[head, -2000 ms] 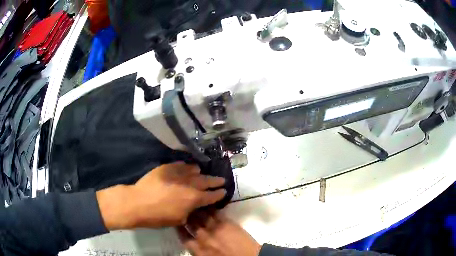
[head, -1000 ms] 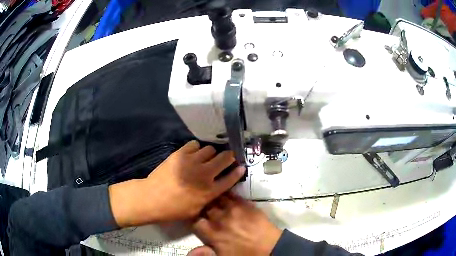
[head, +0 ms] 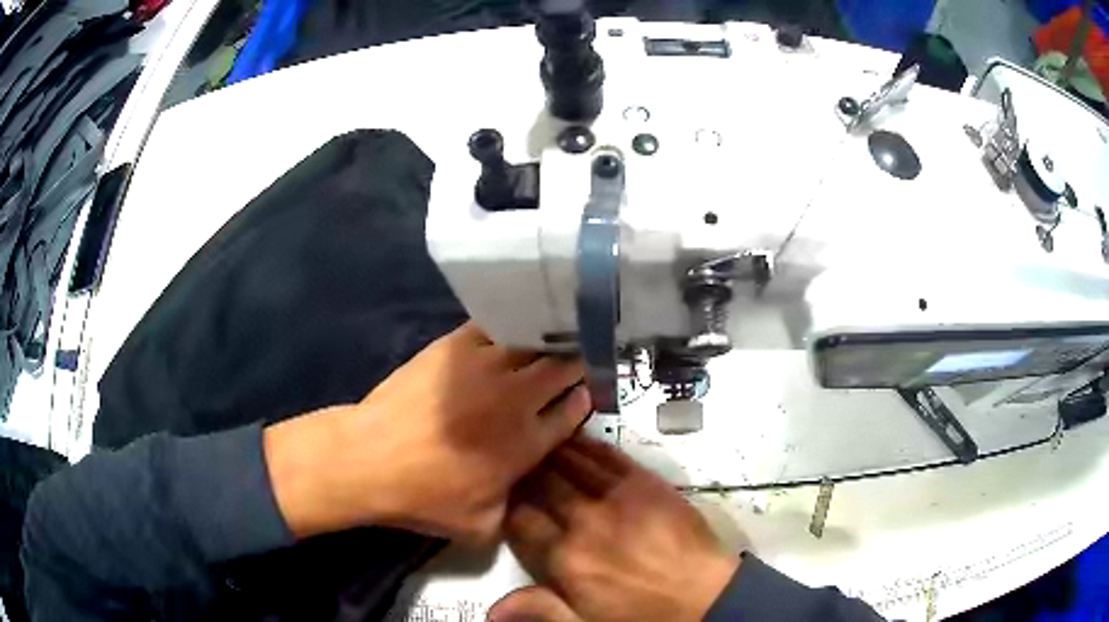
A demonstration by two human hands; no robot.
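Observation:
A black bag panel (head: 274, 273) lies left of the sewing machine head (head: 669, 194), its rounded corner at the back, its near part hanging toward the table's front edge. My left hand (head: 426, 425) presses on the panel, fingertips beside the grey curved guard (head: 598, 304) near the needle area. My right hand (head: 614, 535) is just in front, fingers bunched at the panel's edge under my left fingers. The gripped edge is hidden by my hands. The presser foot (head: 632, 371) is partly hidden behind the guard.
Thread snips (head: 939, 423) lie on the machine bed below the control panel (head: 961, 357). The white table (head: 231, 116) has a curved edge with ruler marks. A grey-black heap of cut strips (head: 49, 182) is at far left. Blue and orange items show at the back right.
The panel has turned and shifted; its strips and pale dot no longer show, and its near part now hangs lower. The view has swung, so the machine appears further right. Both hands stay by the needle.

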